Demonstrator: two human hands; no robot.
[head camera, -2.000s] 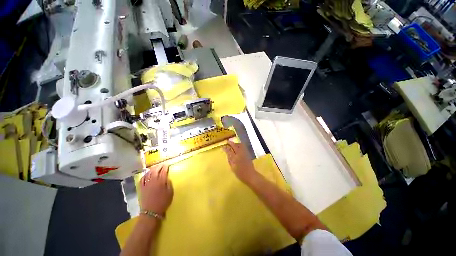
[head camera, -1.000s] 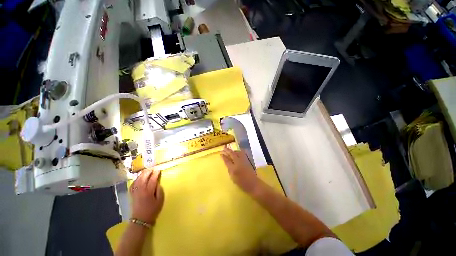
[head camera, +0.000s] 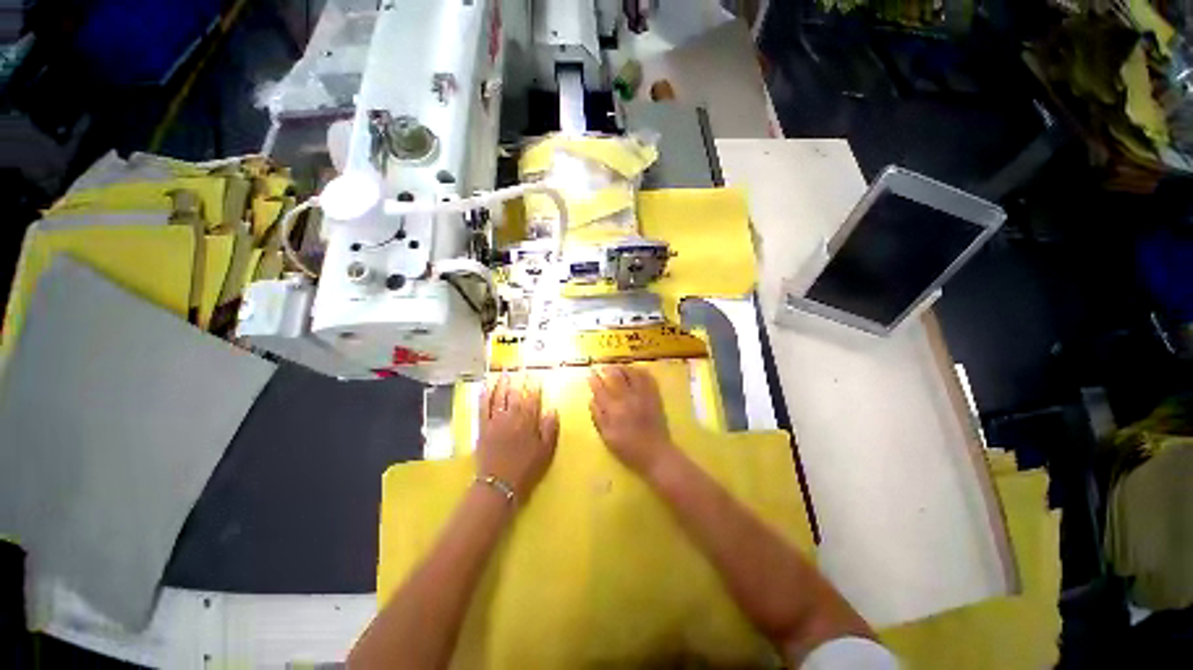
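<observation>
A large yellow garment panel (head camera: 595, 524) lies flat in front of me, its top edge along the yellow clamp bar (head camera: 602, 347) with black handwriting. My left hand (head camera: 516, 432) rests flat on the panel just below the bar, fingers pointing forward, a bracelet at the wrist. My right hand (head camera: 631, 412) rests on the panel near the middle of the bar, fingers slightly spread. Neither hand grips anything. The silver clamp mechanism (head camera: 635, 266) is right behind the bar. The needle area is partly hidden by the white tube (head camera: 504, 199).
The white machine head (head camera: 393, 308) stands left of the bar. A stack of yellow cut panels (head camera: 118, 249) with a grey sheet (head camera: 111, 419) lies at left. A tablet (head camera: 903, 249) stands at right. Finished yellow panels (head camera: 1027, 576) hang at the right edge.
The view has turned left, showing the left stack. My right hand has moved left along the bar, closer to my left hand. The panel has straightened against the view.
</observation>
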